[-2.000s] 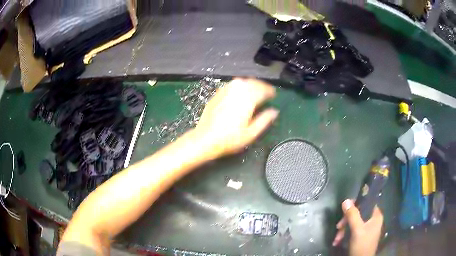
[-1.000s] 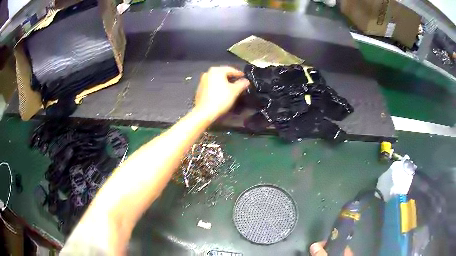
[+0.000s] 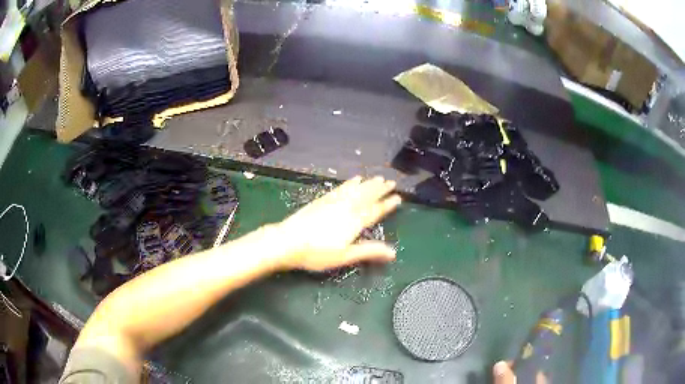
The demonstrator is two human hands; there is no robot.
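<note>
My left hand [image 3: 334, 232] is open over the heap of small metal contacts [image 3: 360, 277], fingers spread and pointing up-right; it hides much of the heap. My right hand [image 3: 503, 373] is at the bottom edge, mostly cut off; it is around the blurred black electric screwdriver [image 3: 542, 345]. A flat housing [image 3: 373, 375] lies on the green mat, partly cut off by the bottom edge. A black part with thin silver strips [image 3: 267, 142] lies alone on the grey shelf. A perforated round tray [image 3: 435, 319] sits on the mat.
A heap of black housings [image 3: 150, 217] is at left, a silver strip [image 3: 225, 227] beside it. A black pile [image 3: 488, 161] and yellowish bag [image 3: 445, 88] lie on the shelf. A cardboard box [image 3: 73, 97] is upper left, a blue-and-yellow box [image 3: 619, 337] lower right.
My left hand has moved from the black pile down to the contacts and opened. A black part now lies alone on the shelf. The camera view has shifted.
</note>
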